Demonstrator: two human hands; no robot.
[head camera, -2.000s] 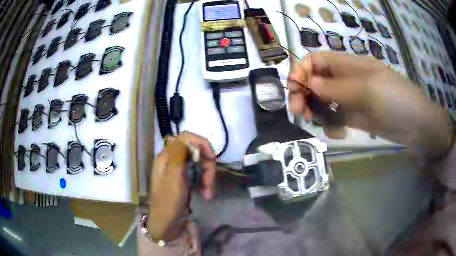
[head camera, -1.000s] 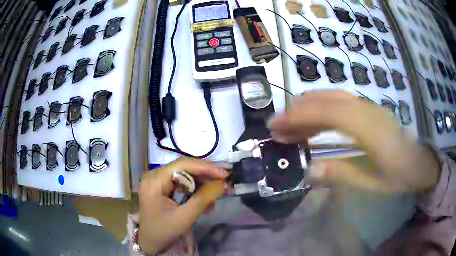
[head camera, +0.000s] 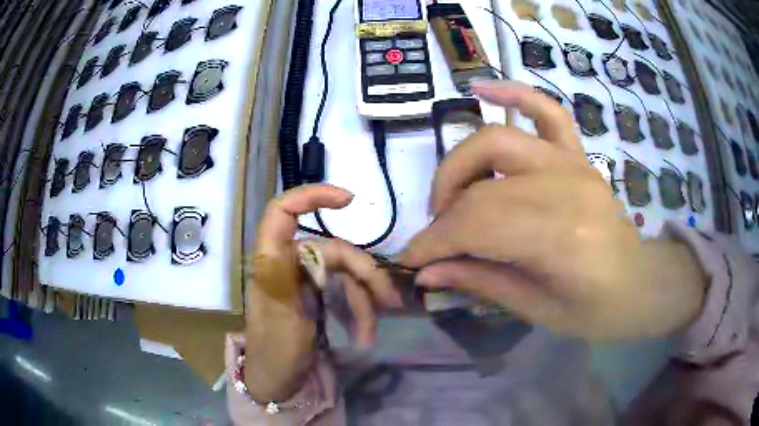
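Note:
My left hand (head camera: 304, 274) is left of the fixture, index finger raised, with a pale plug (head camera: 314, 263) between its fingers and a dark lead below the plug. A tan-orange finger cot (head camera: 276, 274) shows on this hand. My right hand (head camera: 533, 225) is over the fixture, thumb and index finger pinched on a thin black lead (head camera: 398, 265) near the left fingertips. The fixture's black base (head camera: 483, 326) shows below the right hand. The frame and any unit in it are hidden. The handheld meter (head camera: 395, 62) lies behind, its screen lit.
A left foam tray (head camera: 166, 281) and a right foam tray (head camera: 574, 83) hold rows of dark and silver units. A coiled black cord (head camera: 293, 100) and meter cable (head camera: 389, 179) lie left of the fixture. A brown-black box (head camera: 462, 50) is beside the meter. Cardboard (head camera: 187, 337) sits below the left tray.
A unit appeared in the fixture frame between the first two frames. Since then my right hand has moved left over the frame to the lead, and my left index finger has lifted away.

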